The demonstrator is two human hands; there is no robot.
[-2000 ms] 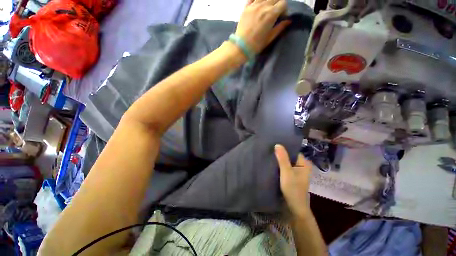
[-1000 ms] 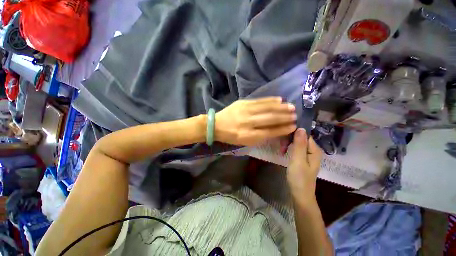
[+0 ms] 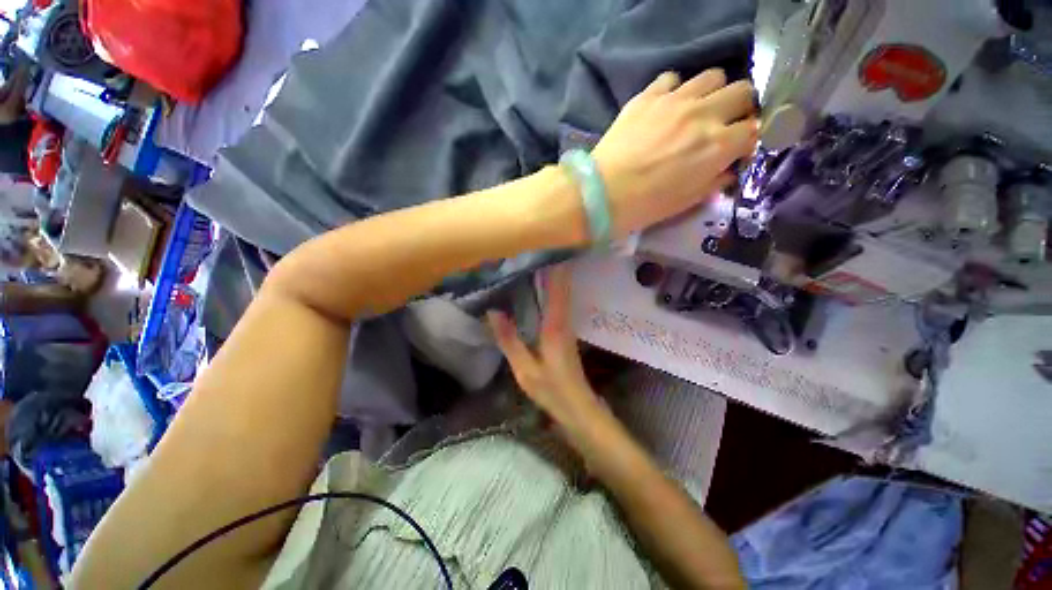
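The dark grey garment panel [image 3: 427, 127] lies in folds on the table, left of the overlock machine [image 3: 848, 81]. My left hand [image 3: 681, 144], with a pale green bangle at the wrist, lies over the panel's right part beside the presser foot [image 3: 750, 213]. Its fingertips point at the machine head; whether they pinch cloth is hidden. My right hand [image 3: 548, 357] is lower, at the panel's front edge, with thumb and forefinger spread apart. Paler cloth [image 3: 456, 340] hangs beside it. The metal cloth plate [image 3: 698, 248] shows uncovered.
Thread waste [image 3: 917, 392] hangs at the machine's front edge. Light blue cloth [image 3: 859, 536] lies low right. A red plastic bag [image 3: 173, 40] is at the upper left, and a blue crate [image 3: 173, 288] stands left. A black cable crosses my lap.
The cloth has come away from the front of the needle area. My left hand has moved up beside the machine head. My right hand has left the cloth plate's front and moved left, its fingers spread.
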